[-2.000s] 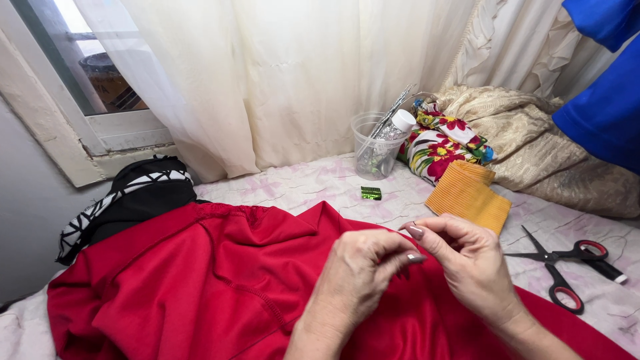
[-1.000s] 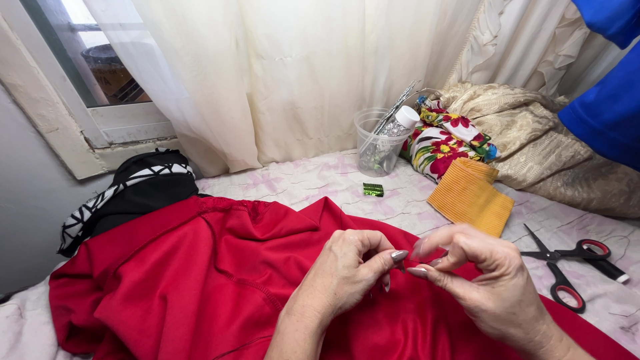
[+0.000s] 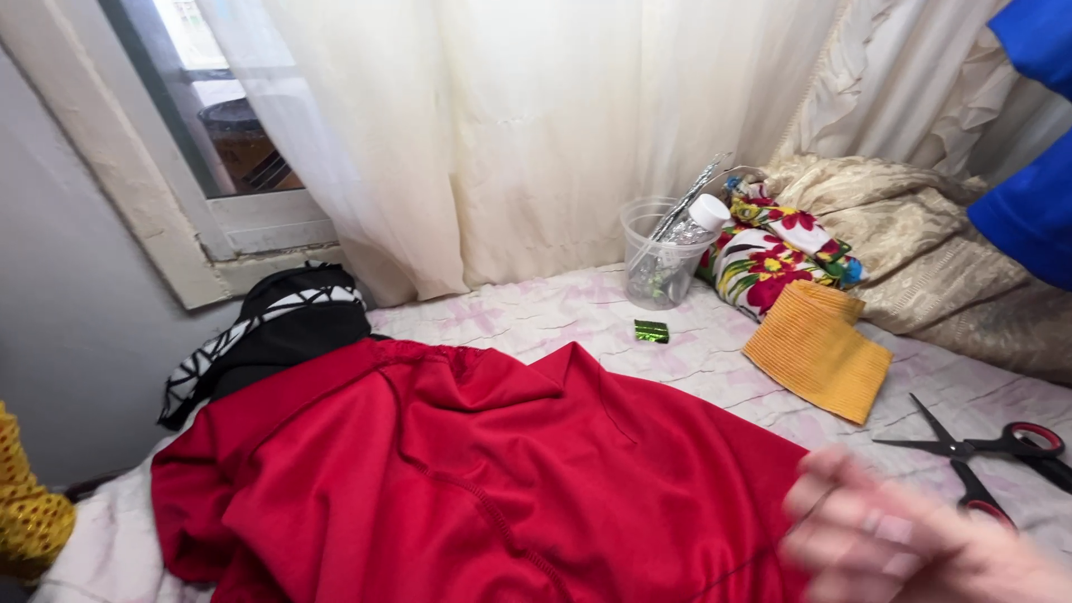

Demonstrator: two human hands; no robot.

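Note:
My right hand (image 3: 888,536) is at the lower right, blurred, with its fingers curled. A thin dark thread (image 3: 737,574) runs from its fingers down across the red fabric garment (image 3: 502,469); whether a needle is there cannot be told. The garment lies spread in folds, with a gathered edge at the top and a stitched seam down its middle. Black-handled scissors with red inner rings (image 3: 959,450) lie spread just above the hand. A folded yellow ribbed cloth (image 3: 821,352) lies farther back. My left hand is out of view.
A clear plastic cup (image 3: 645,280) holds a white-capped bottle (image 3: 708,213) and silvery strips. Near it are a small green foil packet (image 3: 651,331), floral cloth (image 3: 770,260) and beige fabric (image 3: 921,243). Black-and-white cloth (image 3: 285,327) lies left; blue fabric (image 3: 1030,209) hangs right.
My hands were close together over the red garment, fingertips pinched. Now my right hand has moved to the right and down, and my left hand has left the view.

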